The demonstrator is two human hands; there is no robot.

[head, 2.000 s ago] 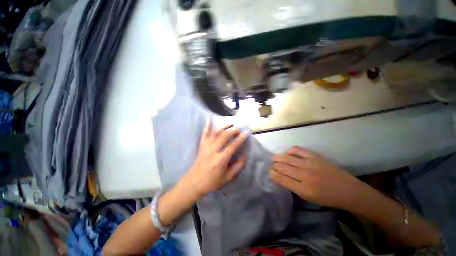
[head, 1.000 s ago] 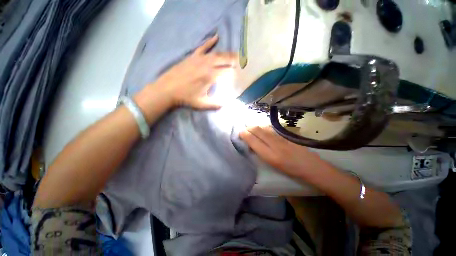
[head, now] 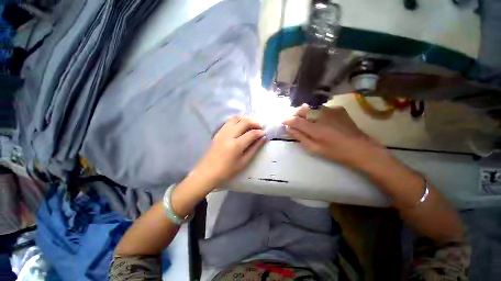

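A grey garment piece [head: 159, 104] lies spread over the table to the left of the sewing machine head [head: 379, 22], its right edge running under the bright lamp glow [head: 274, 110]. My left hand [head: 233, 148] presses on the cloth's edge with bunched fingertips just below the glow. My right hand [head: 329, 134] has its fingertips at the cloth edge right beside the needle area, close to my left fingertips. The needle and presser foot are hidden by glare and the dark guard [head: 316, 60].
A stack of grey panels [head: 71, 82] is at the left. Blue cloth [head: 82, 236] is heaped at lower left. Grey cloth [head: 269, 228] lies on my lap. Yellow-orange and red loops [head: 379, 104] lie on the machine bed [head: 439, 129]. More grey cloth hangs at lower right.
The grey piece has shifted from below the machine to spread out on the left. My left hand has moved down beside the needle area. The camera view has shifted too.
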